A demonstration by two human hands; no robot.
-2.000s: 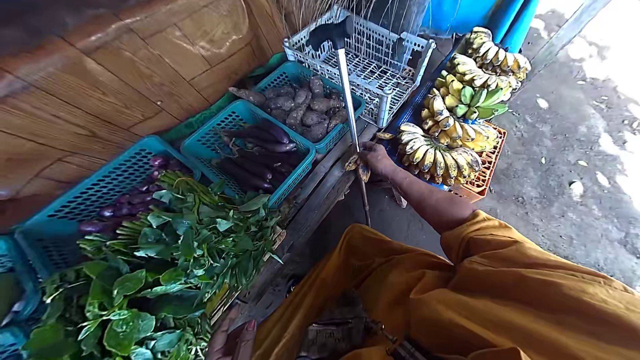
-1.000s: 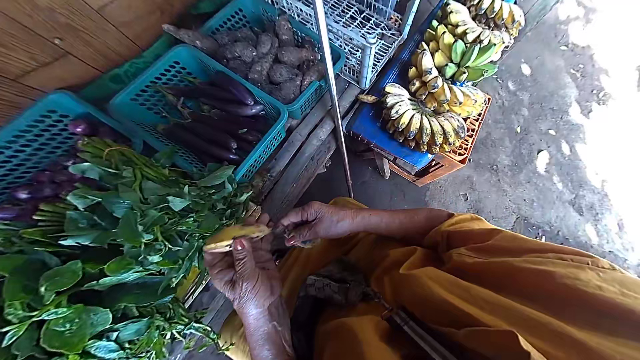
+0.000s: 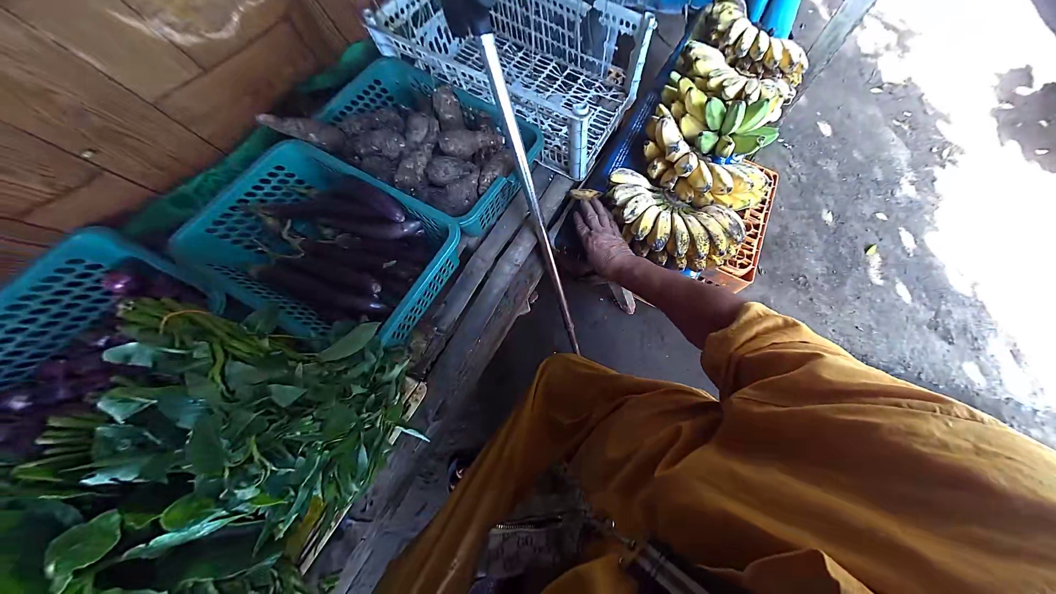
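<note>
My right hand [image 3: 601, 238] reaches out at the left edge of the bananas, its fingers on or just beside a small yellowish banana piece [image 3: 586, 194]; whether it grips the piece is not clear. Right beside the hand lies a spotted yellow banana bunch [image 3: 681, 227], the nearest of several bunches. Among those behind it is a green banana bunch [image 3: 737, 124]. They rest on a blue cover [image 3: 629, 148] over an orange plastic crate [image 3: 755, 239]. My left hand is out of view. A metal walking cane [image 3: 521, 157] with a black handle stands slanted between the crates and my lap.
On the left, teal baskets hold eggplants [image 3: 330, 247], brown root crops [image 3: 445, 148] and purple onions or similar [image 3: 66, 371]. Leafy greens [image 3: 231, 429] fill the lower left. A grey plastic crate [image 3: 577, 124] stands behind, and wooden planks [image 3: 487, 289] edge the stall.
One second ago both hands were together over the greens, with a banana in the left. Now my right hand is at the banana bunches and my left hand has left the view.
</note>
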